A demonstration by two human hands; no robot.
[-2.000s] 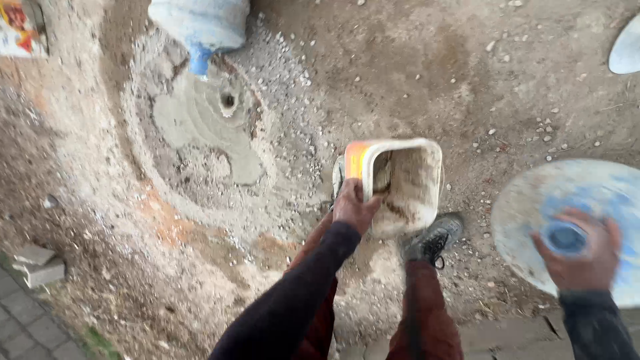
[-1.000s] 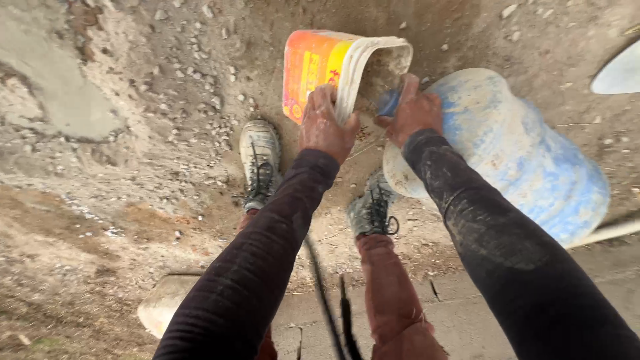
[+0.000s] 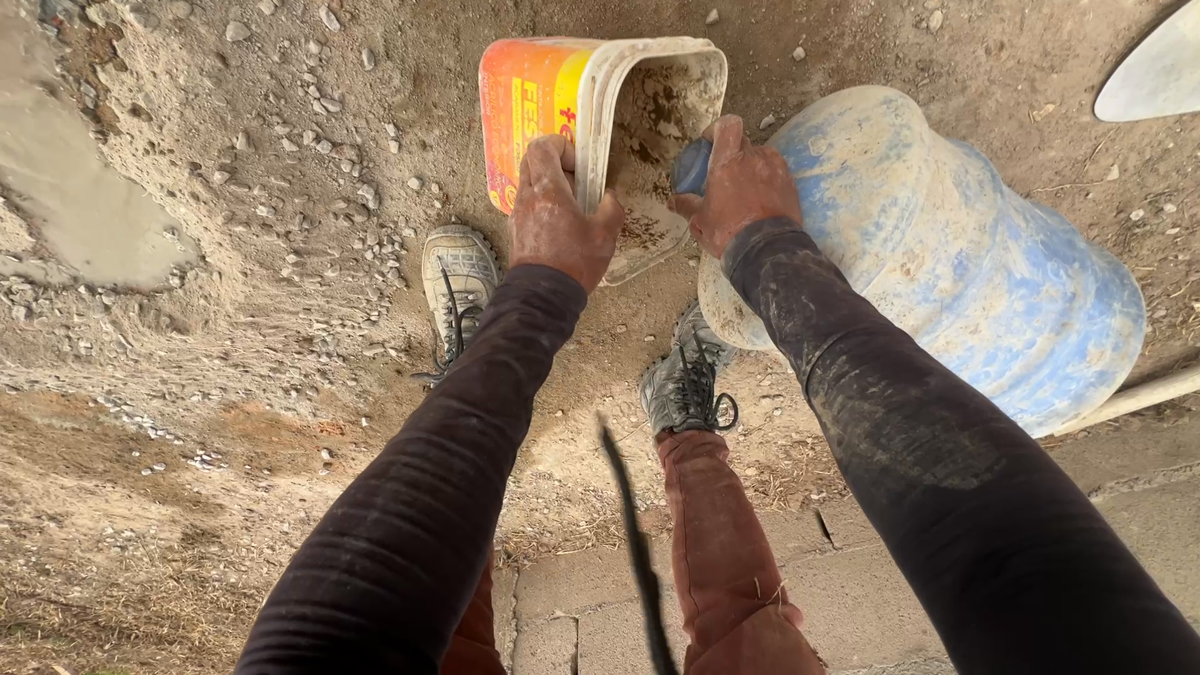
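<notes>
My left hand (image 3: 562, 211) grips the rim of an orange and yellow plastic bucket (image 3: 534, 103). The bucket lies tilted, its open mouth facing right, and its inner wall is coated with dried dirt. Just right of that mouth, my right hand (image 3: 741, 183) is closed around the blue neck (image 3: 691, 167) of a large water jug. The jug's mud-smeared blue body (image 3: 947, 244) lies on its side, stretching away to the lower right. The neck's end is at the bucket's opening; whether liquid flows from it cannot be told.
A wet grey cement-like puddle (image 3: 84, 187) ringed by gravel lies at the upper left. My boots (image 3: 459, 281) stand below the bucket. Concrete blocks (image 3: 591, 600) run along the bottom. A pale pole (image 3: 1139, 398) touches the ground behind the jug, and a whitish rounded object (image 3: 1153, 70) is at the upper right.
Two seconds ago the bucket and the jug neck were far apart; now they are side by side. The jug has gone from end-on to lying sideways. The view has shifted right.
</notes>
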